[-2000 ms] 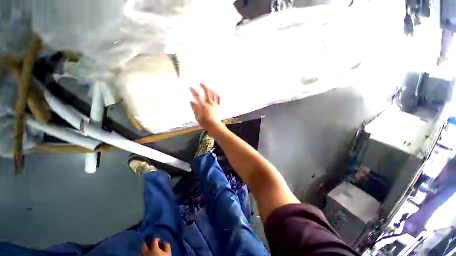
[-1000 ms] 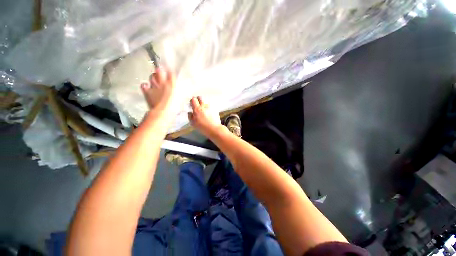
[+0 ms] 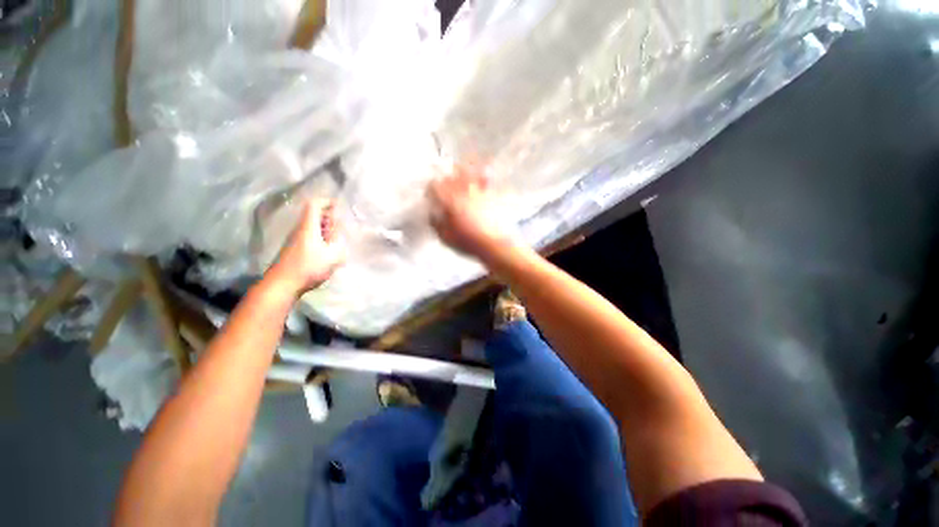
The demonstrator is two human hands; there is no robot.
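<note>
A thick cream fabric roll (image 3: 360,299) lies in front of me, wrapped in clear crinkled plastic wrapping (image 3: 587,113). My left hand (image 3: 314,245) is at the roll's near end, fingers curled at the plastic. My right hand (image 3: 463,206) is farther right on top of the roll, fingers bent into the plastic and slightly blurred. Both hands appear to grip the wrapping, though the fingertips are partly lost in glare and folds.
White tubes (image 3: 402,363) and brown tubes (image 3: 160,309) lie on the floor at the left, beside crumpled plastic. A dark cloth or sheet (image 3: 618,273) lies under the roll's near side. Grey floor (image 3: 762,268) shows at the right. My legs are close to the roll.
My left hand came in from near my lap to the roll's end. My right hand has moved right along the roll. The plastic is more bunched up around the roll's end.
</note>
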